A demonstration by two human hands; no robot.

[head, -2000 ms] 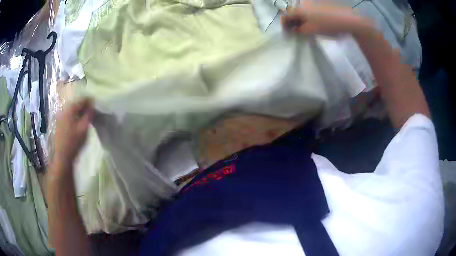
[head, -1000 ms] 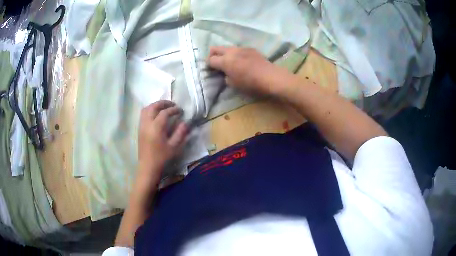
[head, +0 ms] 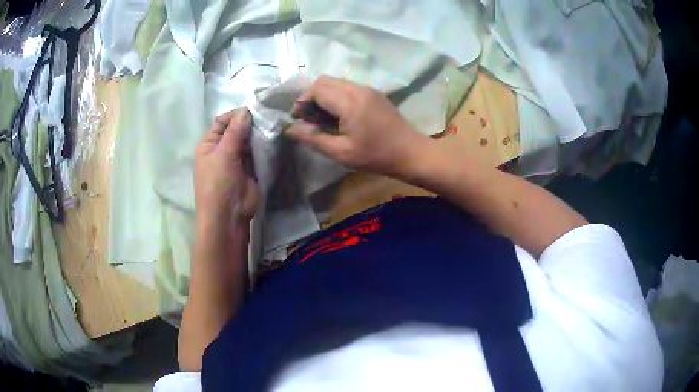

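A pale grey-green dress (head: 368,57), seemingly inside out, lies spread on the table in front of me. A straight white strip (head: 289,53) runs down its middle. My left hand (head: 226,164) pinches the gathered cloth between thumb and fingers, just left of the strip's lower end. My right hand (head: 345,122) is close to its right, fingers curled at the same raised fold of cloth. Whether anything is hidden in my right palm cannot be told. White cloth hangs below, between my left hand and the apron.
Black hangers (head: 67,84) lie on clear plastic (head: 86,115) at the left, over more green and white garments (head: 31,199). Other pale garments (head: 571,84) are heaped at the right. The wooden table (head: 107,295) has reddish spots.
The broad cloth stretched between my hands earlier now lies flatter. Since then both hands have come together, and they have lifted and bunched cloth at the white strip's lower end.
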